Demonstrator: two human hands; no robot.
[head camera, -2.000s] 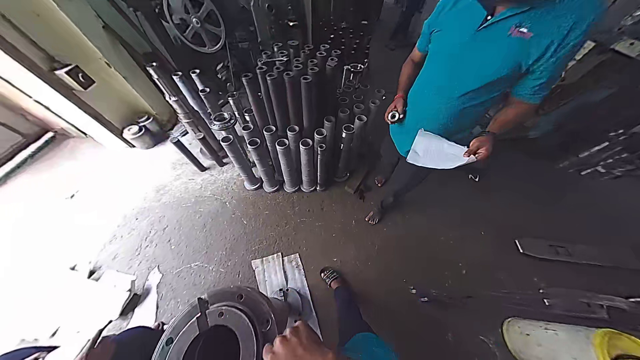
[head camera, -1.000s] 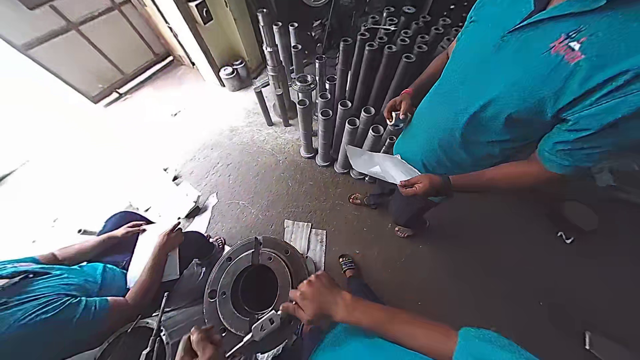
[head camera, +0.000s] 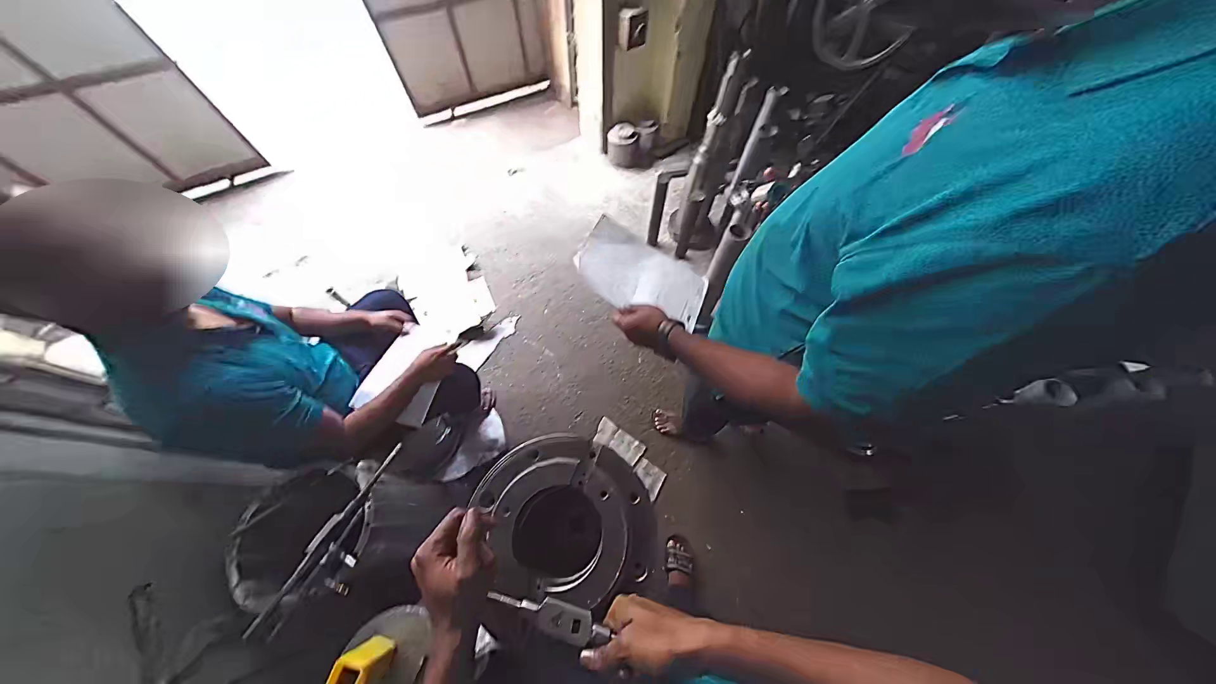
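Observation:
In the lower middle, my right hand (head camera: 651, 635) is closed on the handle end of a grey measuring tool (head camera: 562, 617), whose thin rod points left. Just left of the rod's tip is my left hand (head camera: 454, 560), raised with its fingers bent at the near left edge of a round metal flange (head camera: 622, 532); whether it holds anything is not clear. The flange has bolt holes around its rim and a wide dark bore. Part of the tool's handle is hidden by my right hand.
A seated person (head camera: 237, 380) at left has papers (head camera: 399, 380). Another person (head camera: 950, 237) stands at right with a paper sheet (head camera: 641, 275). Metal pipes (head camera: 727, 142) stand behind. A container with long rods (head camera: 294, 541) is left of the flange, near a yellow object (head camera: 363, 660).
The view has swung left, bringing the seated person fully in. The standing person's paper now lies farther from their body. My hands stay by the flange.

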